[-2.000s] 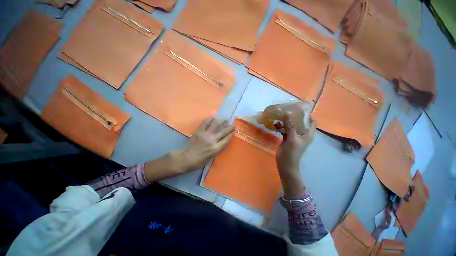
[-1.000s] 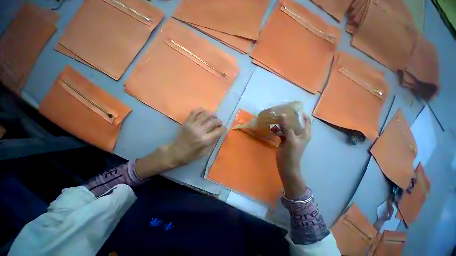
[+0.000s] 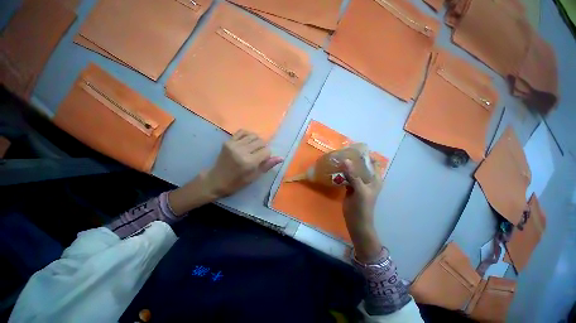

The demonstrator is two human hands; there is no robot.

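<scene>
An orange zippered panel [image 3: 309,205] lies flat on a pale grey work board [image 3: 347,94] in front of me. Its zip runs near the far edge, partly hidden by the bottle. My right hand [image 3: 363,189] grips a clear glue bottle [image 3: 338,165] of amber glue with a red mark. The bottle is tilted, its nozzle pointing left at the panel's left edge; whether the tip touches cannot be told. My left hand [image 3: 243,165] is just left of the panel, fingers curled, thumb towards the panel, holding nothing visible.
Zippered panel stacks lie beyond the work spot [image 3: 237,69], at left [image 3: 110,120] and at right [image 3: 451,107]. A small dark clump [image 3: 456,158] is by the right stack. More panels [image 3: 445,274] lie at lower right, with a dark tangle [image 3: 503,227] and white paper [image 3: 538,161].
The bottle's nozzle has moved from the panel's far left corner down along its left edge towards me. My left hand has come off the panel's corner and moved left. The view has shifted slightly.
</scene>
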